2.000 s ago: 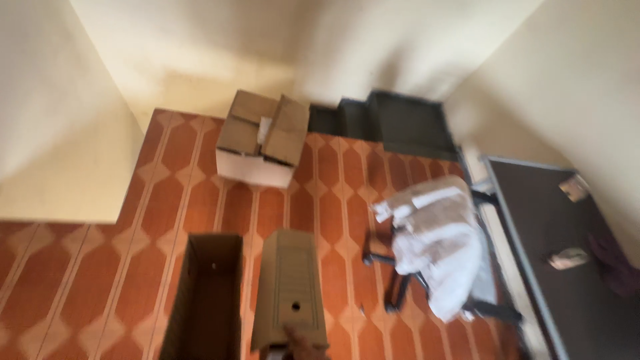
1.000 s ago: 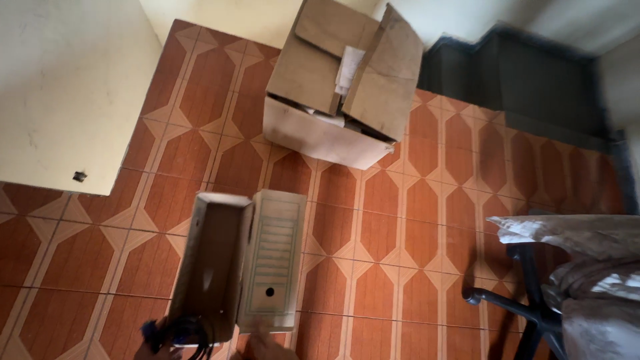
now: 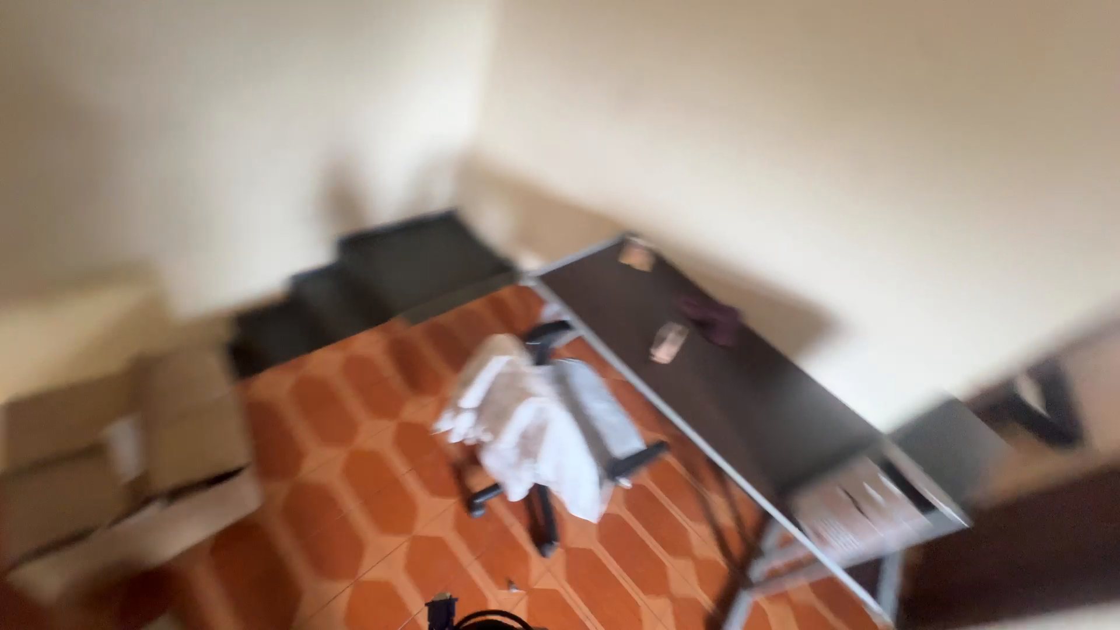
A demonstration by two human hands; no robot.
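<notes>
A black cable with a connector point(image 3: 442, 610) shows at the bottom edge of the blurred head view. Neither of my hands can be made out, so whether one holds the cable cannot be told. Beyond the cable stands an office chair with white cloth or plastic point(image 3: 534, 429) draped over it. At the left is a large cardboard box point(image 3: 188, 420) with flaps and something white between them.
A dark table point(image 3: 630, 332) with a metal edge runs along the right wall, bearing a dark cloth point(image 3: 710, 319), small items and a carton point(image 3: 862, 507) at its near end. Dark steps or blocks point(image 3: 424, 262) stand in the corner. The floor is tiled.
The view has swung right and up. The long narrow cardboard box, and the hands seen near it a second ago, are out of view. Dark cable shows in both this and the previous frame.
</notes>
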